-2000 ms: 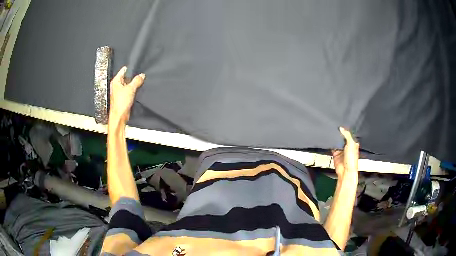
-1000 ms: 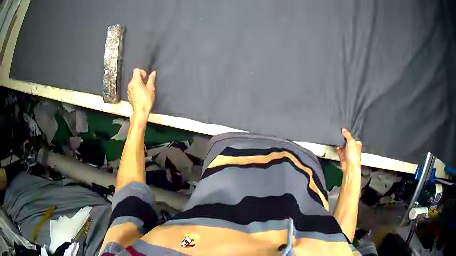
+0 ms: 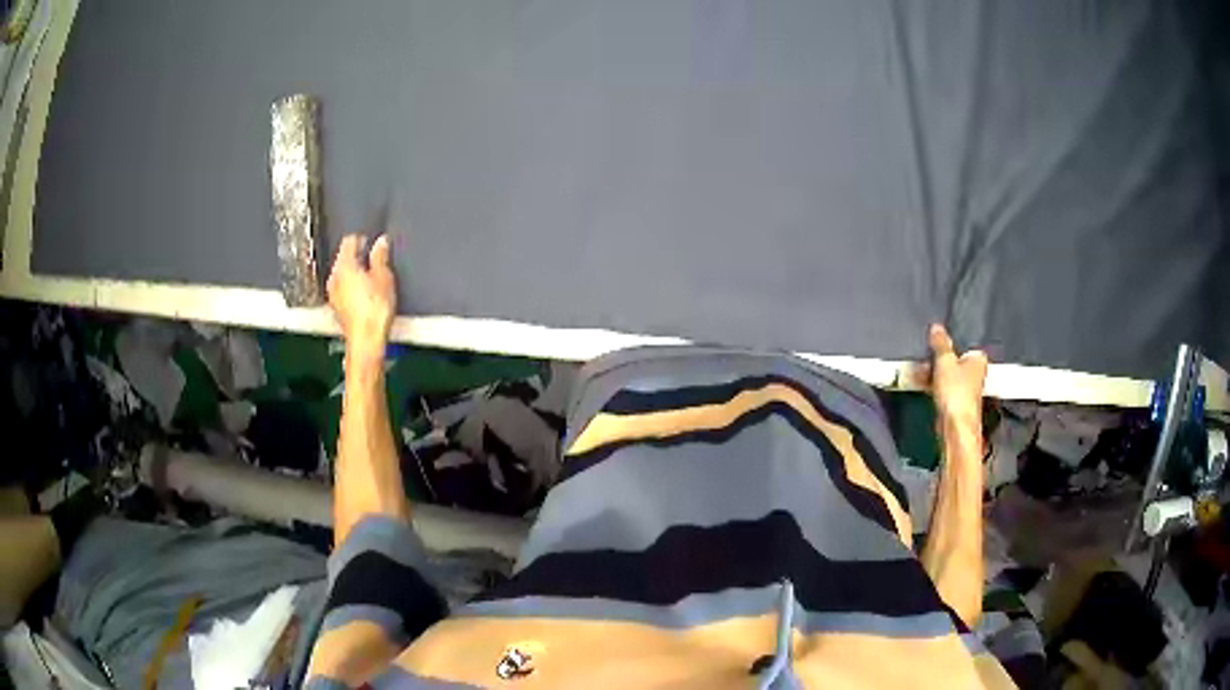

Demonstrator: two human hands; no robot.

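Dark grey fabric [image 3: 648, 175] covers the table and lies mostly flat, with folds running up from my right hand. A speckled silvery metal bar [image 3: 296, 200] lies on the fabric near its left end. My left hand [image 3: 363, 289] is just right of the bar's lower end, on the fabric near the front edge; its thumb and fingers are close together, and whether they pinch cloth is unclear. My right hand [image 3: 958, 373] grips the fabric's front edge at the right, its fingers partly hidden.
The cream table edge [image 3: 526, 336] runs across in front of my body. At the right is a metal rail [image 3: 1168, 438] with a white cylinder [image 3: 1168, 514] beside it. Below the table are scraps, a long grey tube [image 3: 243, 484] and heaped grey fabric [image 3: 176, 593].
The fabric's front edge is straighter and the loose folds at the left and middle have flattened. My left hand has moved down towards the table edge. My right hand stays at the fabric edge.
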